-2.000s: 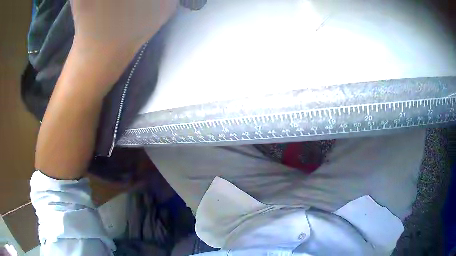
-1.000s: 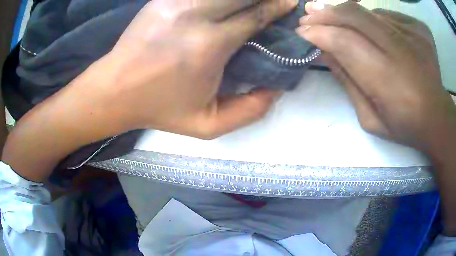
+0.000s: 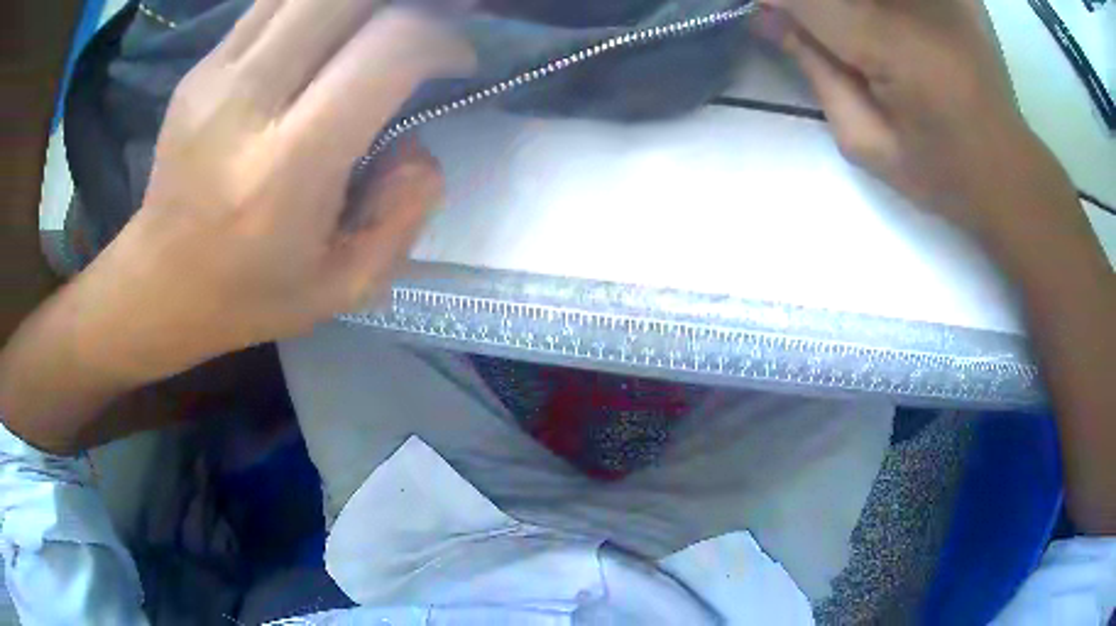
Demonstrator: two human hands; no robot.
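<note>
A dark grey garment [image 3: 526, 49] lies across the top of the view. A silver toothed zipper [image 3: 551, 66] runs along its near edge, from my left hand up to my right hand. My left hand [image 3: 288, 184] is bare and holds the cloth and zipper at the left, thumb below and fingers above, slightly blurred. My right hand [image 3: 900, 80] is at the upper right with its fingertips on the zipper end of the cloth. The top of my right hand is cut off by the frame edge.
The white machine bed [image 3: 685, 196] lies below the garment and has a dark seam line. A silver-grey measuring tape [image 3: 661, 336] runs along the table's near edge. A thin black tool [image 3: 1077, 55] lies at the upper right. A blue object [image 3: 997, 520] is at the lower right.
My left hand has moved left along the cloth and the bunched, curved zipper is now stretched nearly straight. My right hand has shifted slightly up. It was out of view two seconds ago.
</note>
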